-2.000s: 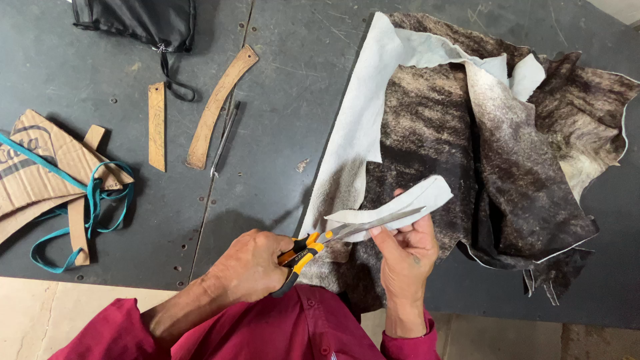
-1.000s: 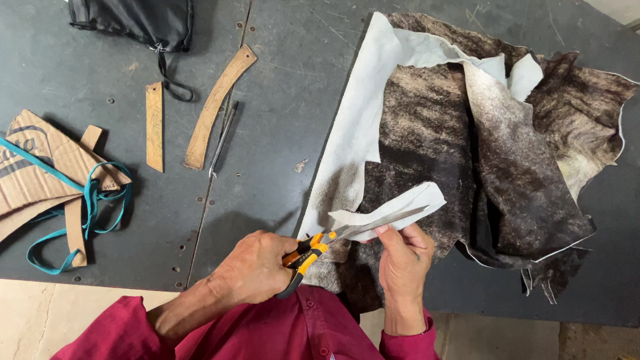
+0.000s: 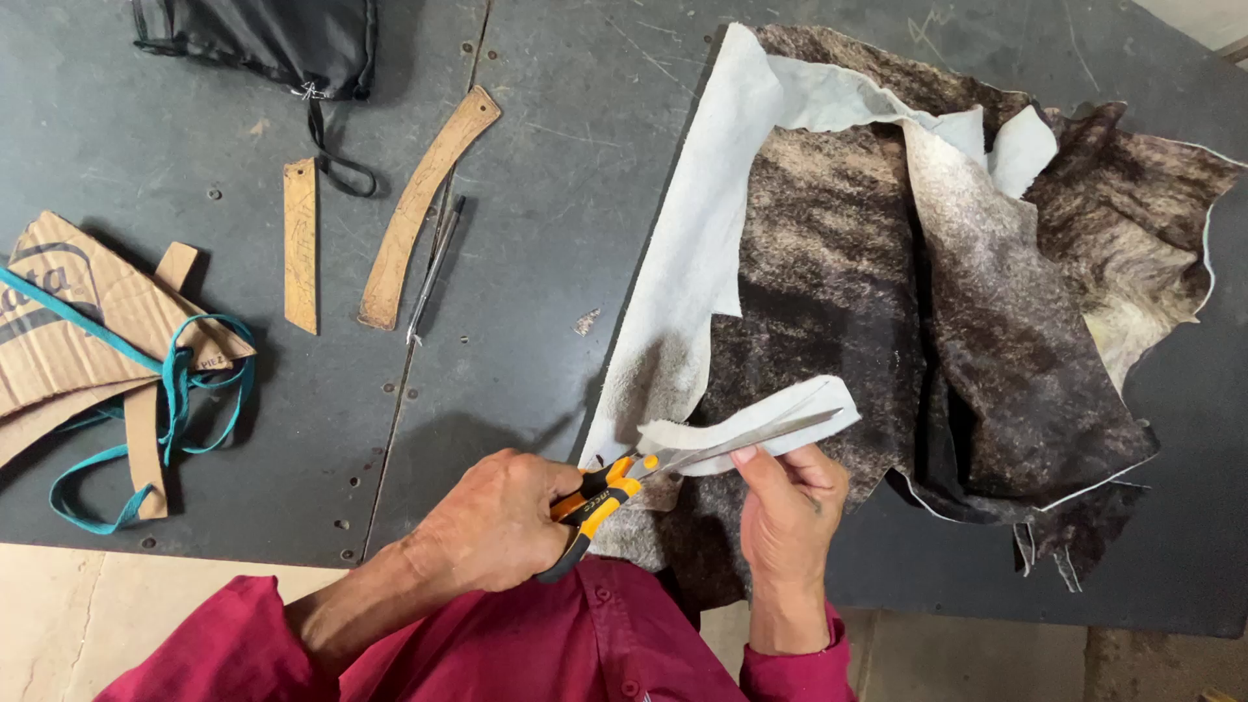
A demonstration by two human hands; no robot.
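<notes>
Scissors with orange and black handles (image 3: 602,499) are held in the hand on the left of the view, my left hand by position being the other one at the right. That hand on the left, its arm coming from the lower left, is my left hand (image 3: 492,522), with fingers around the handles. The blades lie along a white-backed hide strip (image 3: 756,414), which my right hand (image 3: 795,497) pinches at its lower edge. Just beyond, a brindled hair-on hide (image 3: 829,214) lies folded, its pale flesh side (image 3: 673,234) turned up along the left edge.
On the dark table (image 3: 546,244) lie a curved tan template (image 3: 419,214), a short straight template (image 3: 300,249) and thin pen-like tools (image 3: 436,268). Cardboard pieces (image 3: 88,322) tied with teal cord (image 3: 175,390) are at left. A black drawstring bag (image 3: 273,44) is at the upper left.
</notes>
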